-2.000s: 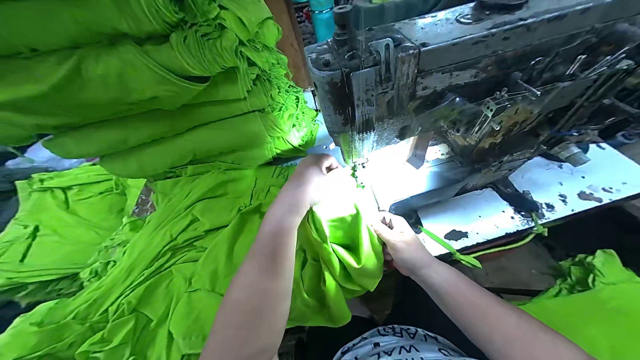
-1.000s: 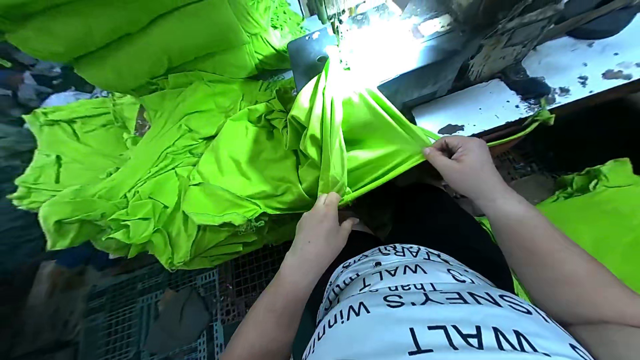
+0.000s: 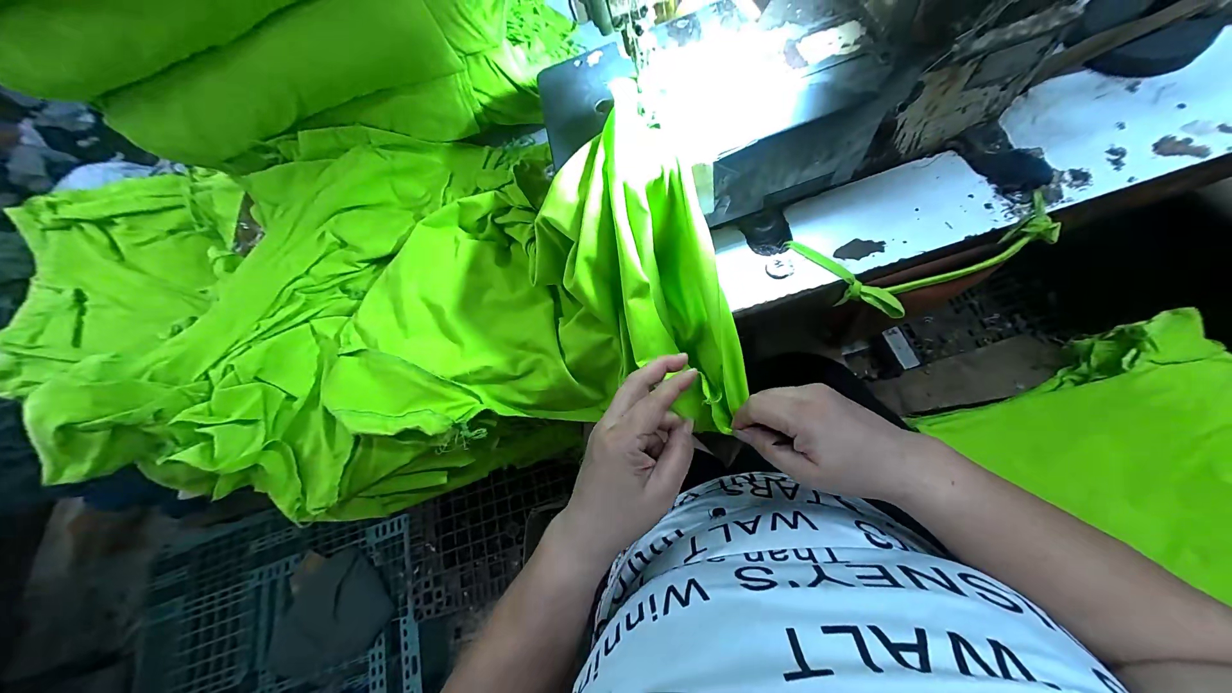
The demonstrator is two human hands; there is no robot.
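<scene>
Bright green fabric (image 3: 664, 260) runs from beneath the needle area of an industrial sewing machine (image 3: 630, 43) down toward my lap. My right hand (image 3: 818, 433) pinches its lower right edge between thumb and fingers. Just to the left, my left hand (image 3: 645, 438) is at the fabric's lower edge, palm up, fingers apart and partly curled, with nothing gripped between them. The machine's lamp washes out the part around the needle, so the stitching there cannot be seen.
Folded green cloth (image 3: 289, 67) is stacked at upper left, above a loose green heap (image 3: 221, 318). A knotted green strip (image 3: 876, 294) hangs along the worn white table edge (image 3: 905, 217). More green fabric (image 3: 1107, 443) lies at right. Plastic grating (image 3: 241, 587) is below left.
Two seconds ago both hands were up by the needle; now they are down near my lap. Since one second ago my right hand has moved left along the fabric, and my left hand has let go.
</scene>
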